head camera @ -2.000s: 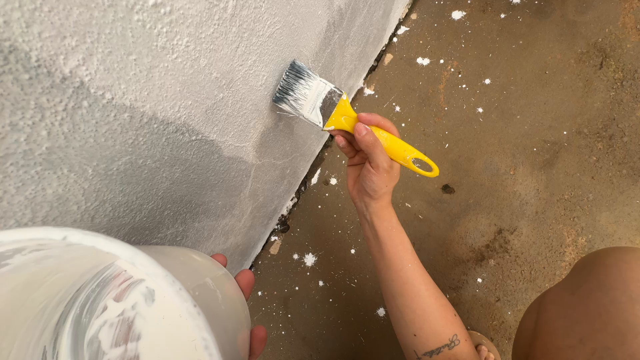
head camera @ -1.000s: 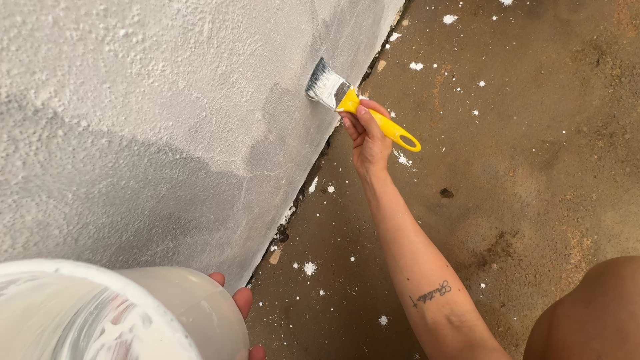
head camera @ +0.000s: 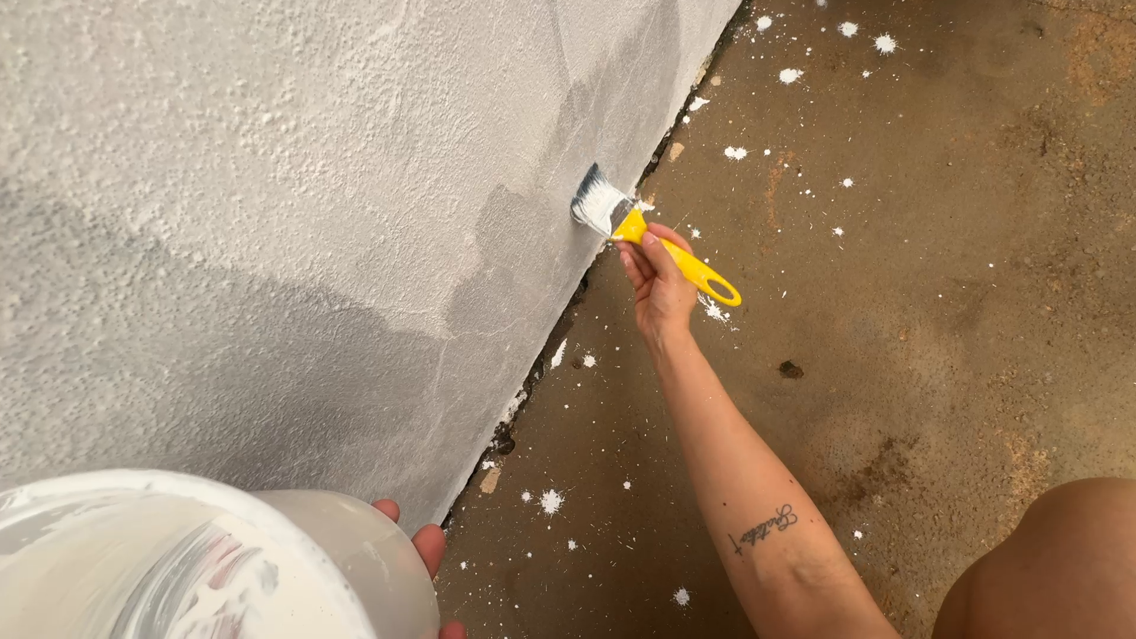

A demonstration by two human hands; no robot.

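My right hand (head camera: pixel 661 280) grips the yellow handle of a flat paintbrush (head camera: pixel 635 226). White paint coats its bristles, which have dark tips and lie against the lower part of a rough plastered wall (head camera: pixel 399 222), close to its base. At the lower left, my left hand (head camera: pixel 429 550) holds a translucent plastic bucket (head camera: pixel 355 550) from its far side; only some fingertips show past the bucket's edge. White paint is smeared over the inside and rim of the bucket. Darker grey patches mark the wall's lower part.
A brown concrete floor (head camera: pixel 887 266) with white paint splatters runs along the wall. A dark, crumbly gap (head camera: pixel 532 382) follows the wall's foot. My bare knee (head camera: pixel 1047 568) is at the lower right.
The brush in my right hand has moved along the wall's lower part, close to the floor edge. My left hand still holds the bucket.
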